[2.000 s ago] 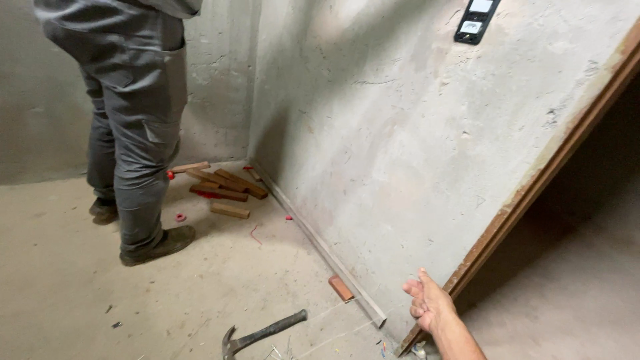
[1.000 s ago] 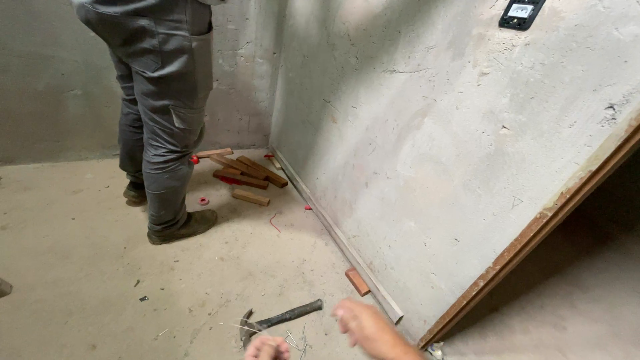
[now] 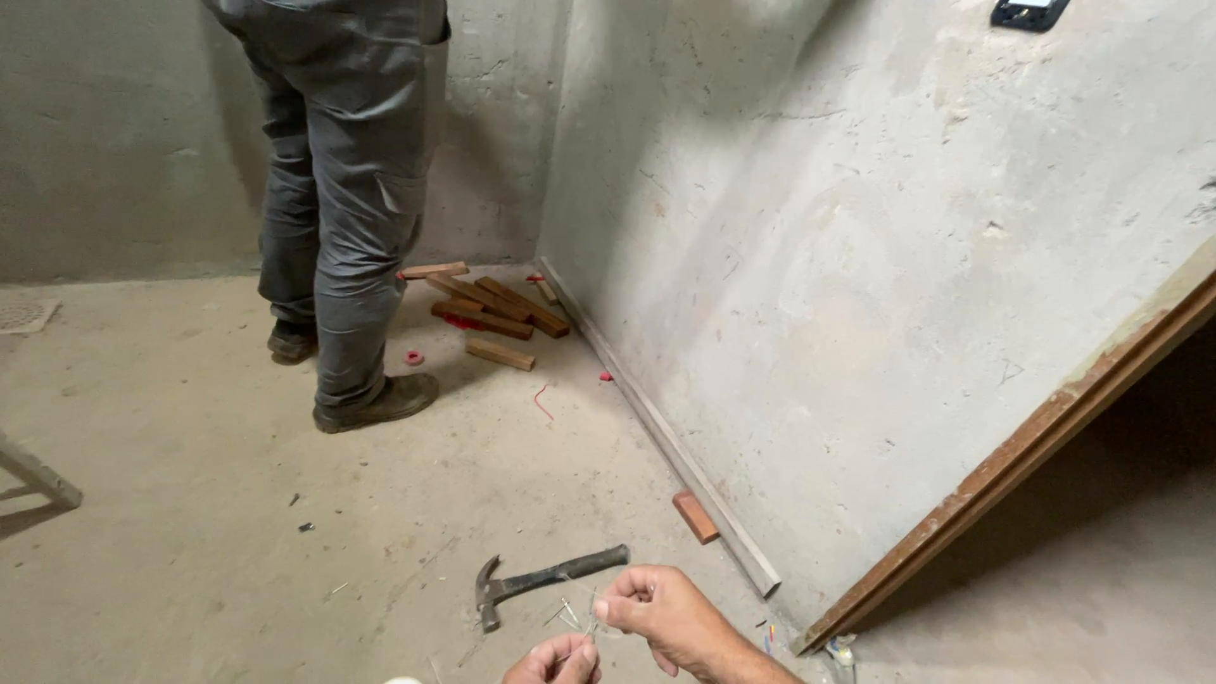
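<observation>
Low in the head view, my left hand pinches a thin, pale strand, perhaps wire or string. My right hand is just above and to the right, its thumb and forefinger closed on the same thin strand. A claw hammer lies on the concrete floor just beyond both hands, head to the left. Several nails lie between the hammer and my hands; fingers partly hide this spot.
A person in grey work trousers stands at the back left. Wood blocks lie piled near the corner. A long metal bar runs along the wall, a short wood block beside it. A wooden door frame stands at right.
My right hand has moved from beside the door frame to near the hammer. My left hand, out of view two seconds ago, is now close to it. The view has shifted.
</observation>
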